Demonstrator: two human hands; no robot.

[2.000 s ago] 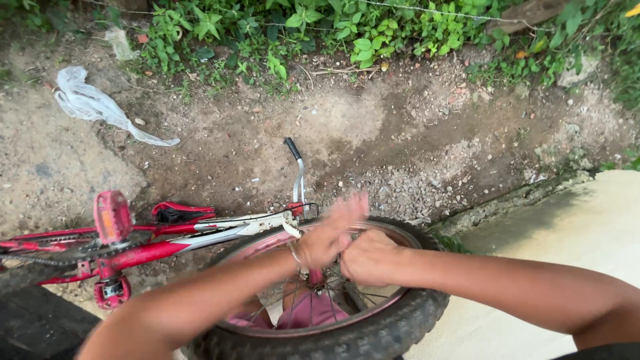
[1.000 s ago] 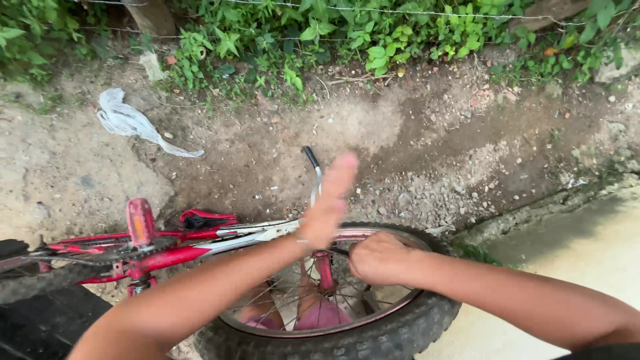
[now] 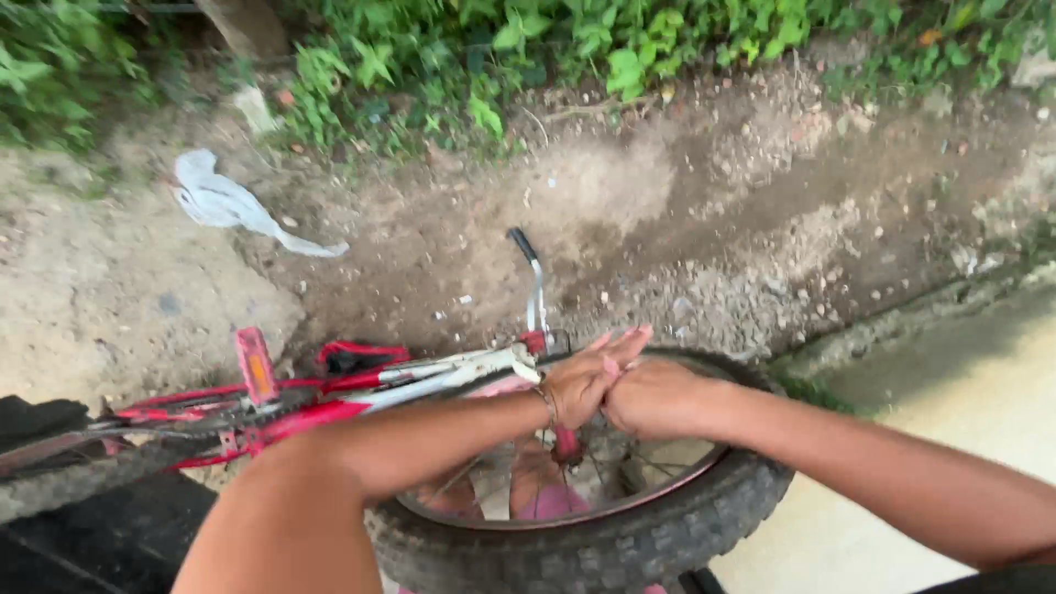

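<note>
A red and white bicycle point(image 3: 445, 375) is turned on its side or upside down, its black knobby front tire point(image 3: 577, 553) nearest me. Above the spoked wheel my two hands meet. My left hand point(image 3: 590, 375) has its fingers extended and its palm against my right hand. My right hand point(image 3: 660, 400) looks closed in a fist; whether it holds anything is hidden. The red fork end point(image 3: 568, 445) at the wheel's hub shows just below them. Beyond the hands, the handlebar with a black grip point(image 3: 523, 246) points away, and a pink pedal point(image 3: 256, 365) stands at the left.
Dirt and gravel point(image 3: 726, 305) surround the bicycle. A crumpled clear plastic bag point(image 3: 227, 202) lies at the upper left. Green plants point(image 3: 528, 49) line the far edge. A pale concrete surface point(image 3: 973, 412) is at the right. My feet show through the spokes.
My left hand was raised apart from my right hand one second ago and has come down against it. My right hand has stayed over the wheel.
</note>
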